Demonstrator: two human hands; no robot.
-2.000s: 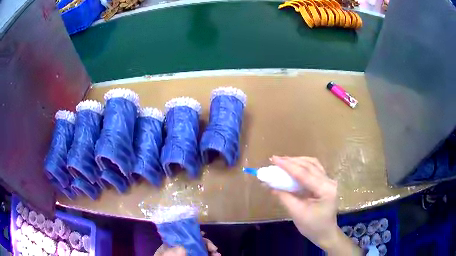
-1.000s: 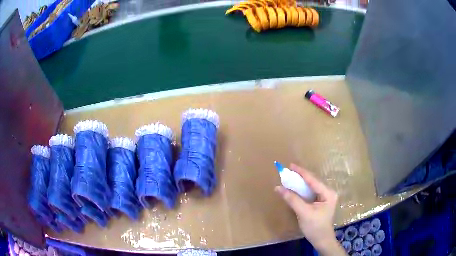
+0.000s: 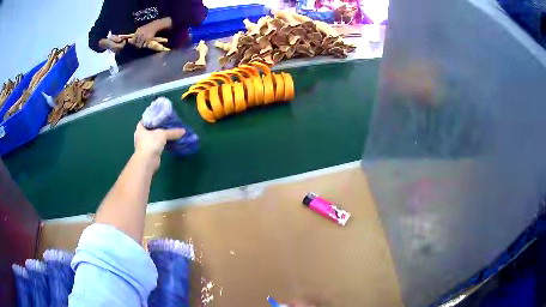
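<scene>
My left hand [image 3: 154, 139] is stretched out over the green belt, gripping a blue fabric tube [image 3: 179, 141] with a pale ruffled trim; the tube is slightly blurred. My right hand [image 3: 299, 304] is almost wholly cut off by the bottom edge; only a sliver shows beside the blue tip [image 3: 273, 301] of the glue bottle, whose body is out of view. Several blue tubes [image 3: 170, 273] with pale trims stand at the lower left of the tan bench, partly hidden by my left sleeve.
A pink lighter [image 3: 326, 208] lies on the bench [image 3: 263, 240]. An orange ridged bundle [image 3: 245, 95] lies on the green belt [image 3: 323, 126]. Beyond are a pile of brown pieces [image 3: 281, 42], a blue tray [image 3: 57, 84] and a person's hands [image 3: 143, 35]. A grey partition [image 3: 455, 150] stands right.
The view has tilted up and shifted. My left hand has come into view over the belt with a blue tube. My right hand and the bottle have dropped to the bottom edge.
</scene>
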